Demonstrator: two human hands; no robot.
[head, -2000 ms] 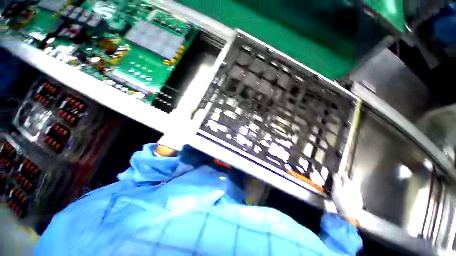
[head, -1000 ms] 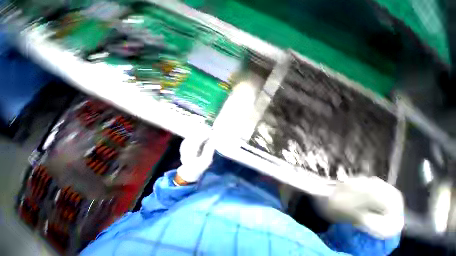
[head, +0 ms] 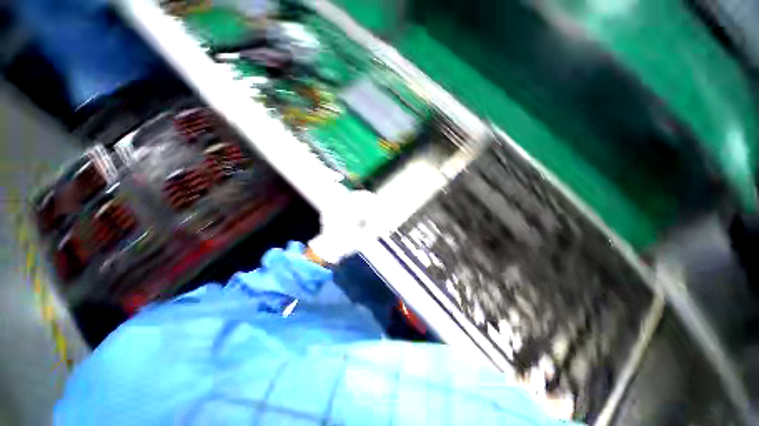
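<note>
An empty pale-rimmed solder carrier with a dark cut-out grid [head: 533,241] lies on the conveyor right of centre, strongly blurred. My left hand [head: 349,223], in a white glove, is at the carrier's near left corner. Blur hides its fingers, so I cannot tell whether they grip the rim. A blurred whitish patch at the carrier's near right part, by the bottom edge, may be fingertips of my right hand; the rest of that hand is not visible. A green circuit board [head: 349,125] with grey blocks lies on the line to the left of the carrier.
Clear trays of striped coils [head: 195,187] stand in a dark bin on the near left side of the line. The pale conveyor rail [head: 250,125] runs diagonally past them. A green surface [head: 499,91] lies beyond the line. Dark blue cloth [head: 91,42] shows at upper left.
The view has turned, so the line slopes more steeply. My right hand, clear at the carrier's right end before, has largely dropped from sight. My left hand remains near the left corner.
</note>
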